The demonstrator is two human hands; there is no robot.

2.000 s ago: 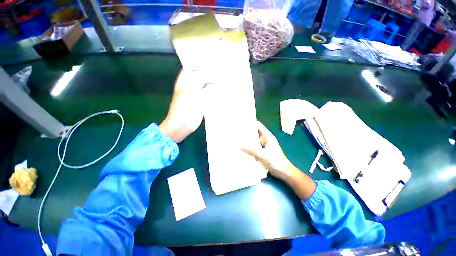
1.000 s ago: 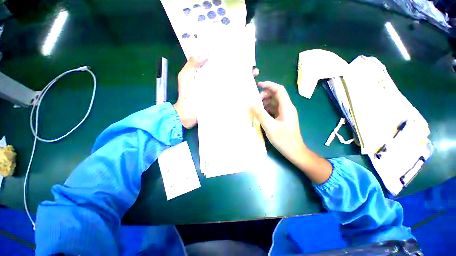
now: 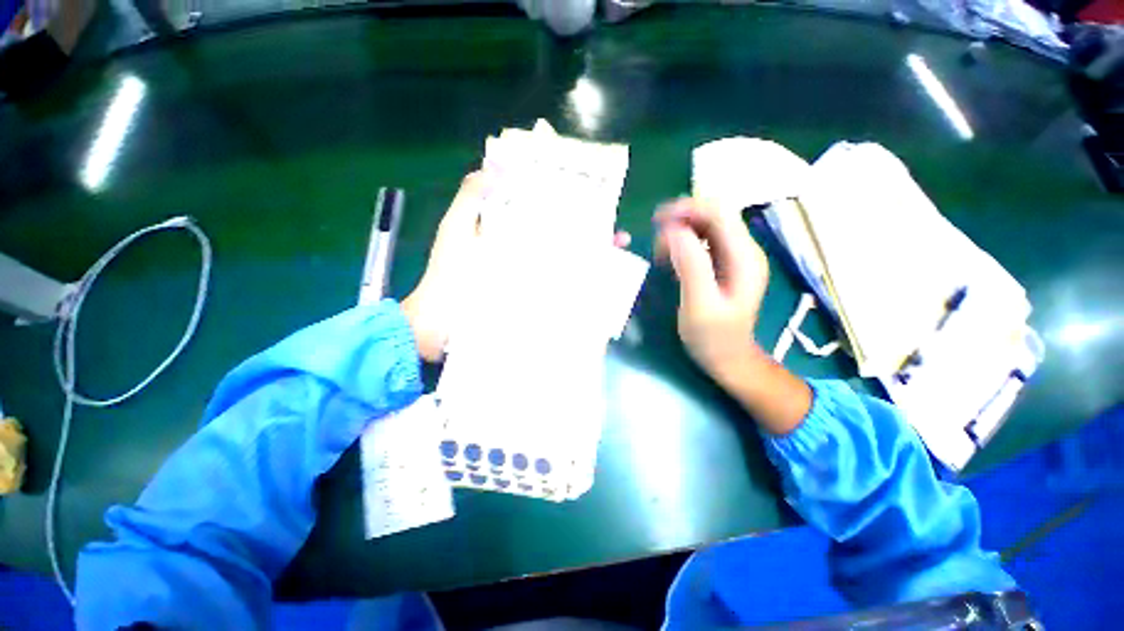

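A stack of white label sheets lies at the centre, with rows of dark round marks near its lower edge and uneven upper edges. My left hand grips the stack from its left side; fingertips show at its right edge. My right hand is raised just right of the stack, slightly blurred, fingers curled and apart from the sheets. It appears to hold nothing. A small printed paper slip lies beside the stack's lower left, partly under my sleeve.
A slim grey-white bar, possibly a utility knife, lies left. A clipboard under papers with a pen lies right, beside a curved pale sheet. A white cable loops at far left.
The long sheets are now a shorter stack, with round marks at the lower end instead of the top. My right hand has moved away from the sheets. The view has tilted down since the oldest frame.
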